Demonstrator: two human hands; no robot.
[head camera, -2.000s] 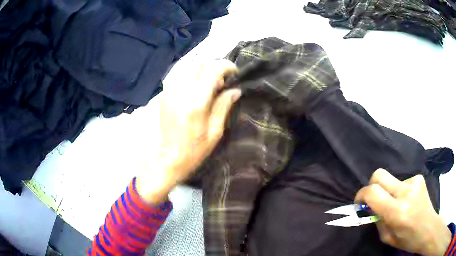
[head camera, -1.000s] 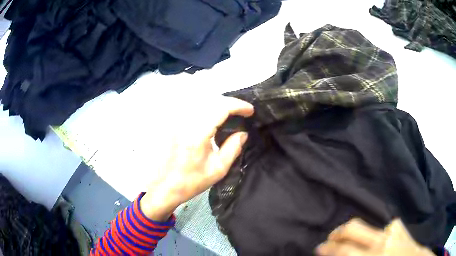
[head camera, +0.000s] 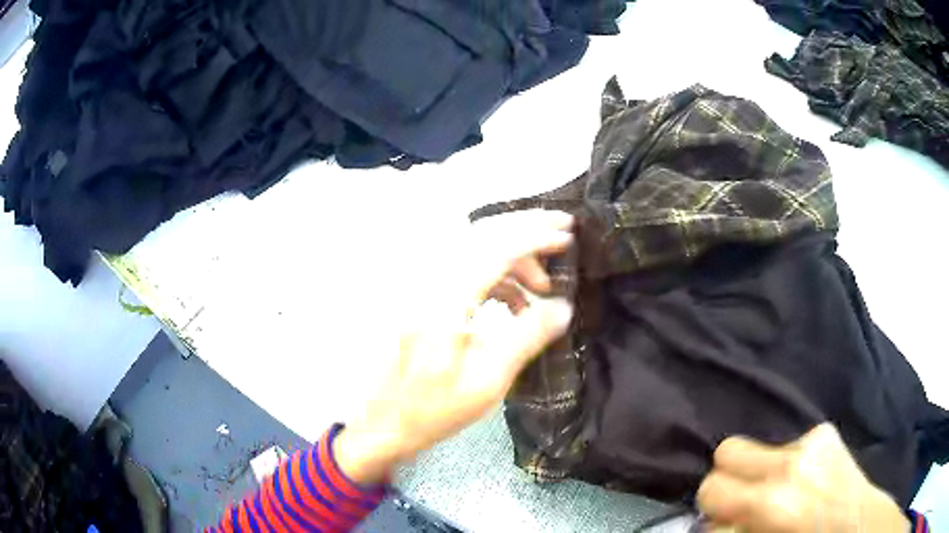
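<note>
The plaid garment (head camera: 718, 193) lies bunched on the table, its check shell at the top and down the left edge. Its dark lining (head camera: 718, 354) spreads over the middle and right. My left hand (head camera: 468, 333), slightly blurred, pinches the garment's left edge between thumb and fingers. My right hand (head camera: 796, 484) is curled at the lining's lower edge, cut off by the bottom of the picture. A thin grey-dark shape shows beside its fingertips, too unclear to name. The thread snips cannot be made out.
A large heap of navy garments (head camera: 187, 104) lies at the upper left. Other plaid pieces (head camera: 885, 89) lie at the top right. The white table (head camera: 302, 271) has a yellow-green marked edge at left. Below it are a grey surface (head camera: 193, 401) with loose threads and dark checked cloth (head camera: 42, 458).
My left hand has moved right with the garment's left edge, baring more plaid there. The garment's lower edge has risen into view. The snips seen two seconds ago no longer show clearly.
</note>
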